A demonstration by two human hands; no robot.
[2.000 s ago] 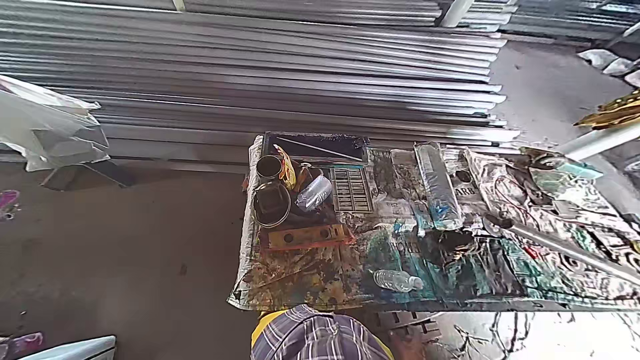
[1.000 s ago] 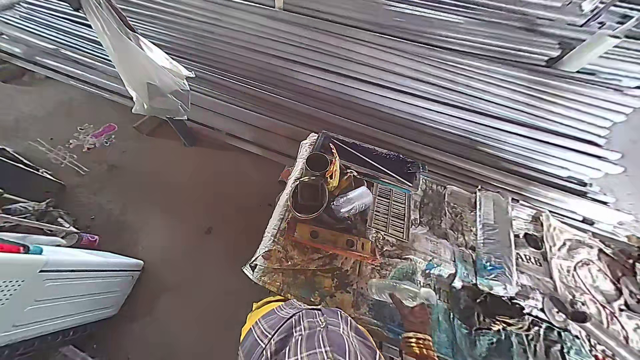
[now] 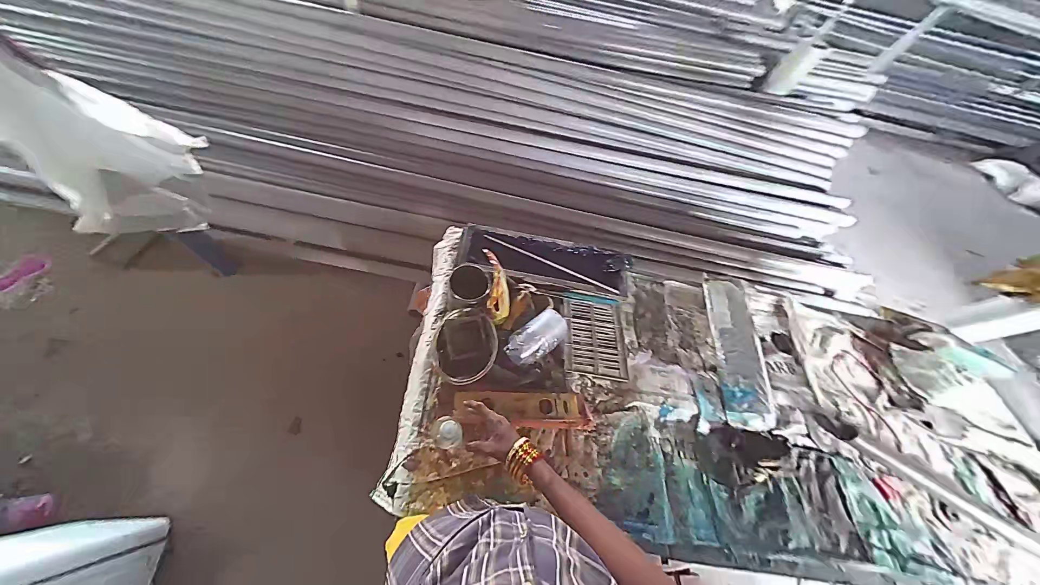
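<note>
My right hand, with gold and red bangles at the wrist, is over the near left part of the stained table. Its fingers are spread and hold nothing. Just left of the fingertips, a clear plastic bottle appears upright, seen from above. Beyond the hand lies an orange-yellow bar with round holes, probably a spirit level. Behind it are a round open container, a smaller dark can, a yellow and red packet and a silvery wrapped item. My left hand is out of view.
A slatted panel and a dark tray lie farther back. Long metal profiles are stacked beyond the table. White plastic sheeting hangs at left, and a white object is at lower left.
My right hand, earlier at the bottle lying on the table, has moved left and is now clear of it. The bottle has moved to the table's left side and appears upright.
</note>
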